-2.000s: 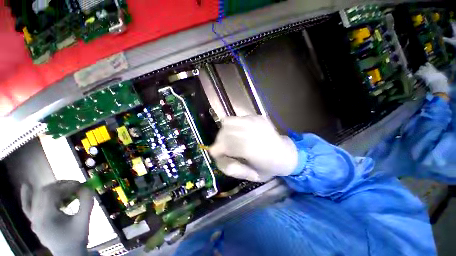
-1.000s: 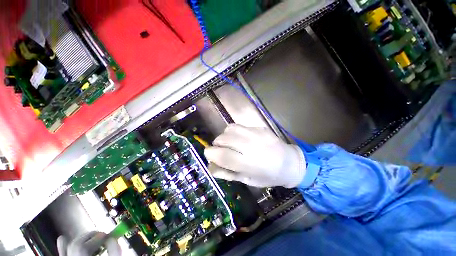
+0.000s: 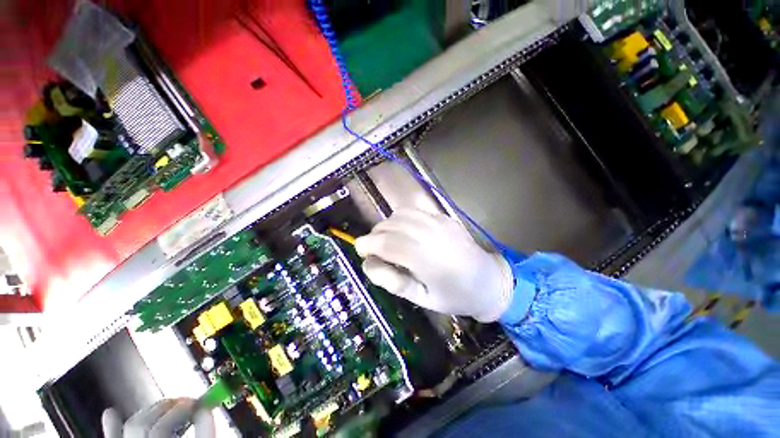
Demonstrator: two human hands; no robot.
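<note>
A green circuit board (image 3: 316, 321), crowded with parts, lies in a dark carrier, with a plain green strip (image 3: 201, 282) along its far left edge and a white line (image 3: 372, 308) down its right side. My right hand (image 3: 436, 263), in a white glove, is shut on a thin yellow-orange tool (image 3: 342, 234). The tool's tip is near the board's far right corner, by the white line's end. My left hand (image 3: 162, 419), gloved, is cut off by the bottom edge. Its fingers are beside a blurred green piece (image 3: 220, 393) at the board's left; whether it holds this is unclear.
A board with a silver finned heatsink (image 3: 145, 107) and a dark thin V-shaped tool (image 3: 278, 51) lie on a red mat (image 3: 248, 128). A blue cord (image 3: 402, 160) crosses the metal-railed line. Another populated board (image 3: 663, 77) lies at upper right. A blue sleeve (image 3: 744, 231) shows at far right.
The view has shifted, showing more of the red mat. The tool in my right hand has moved from midway along the white line to its far end. My left hand now shows less.
</note>
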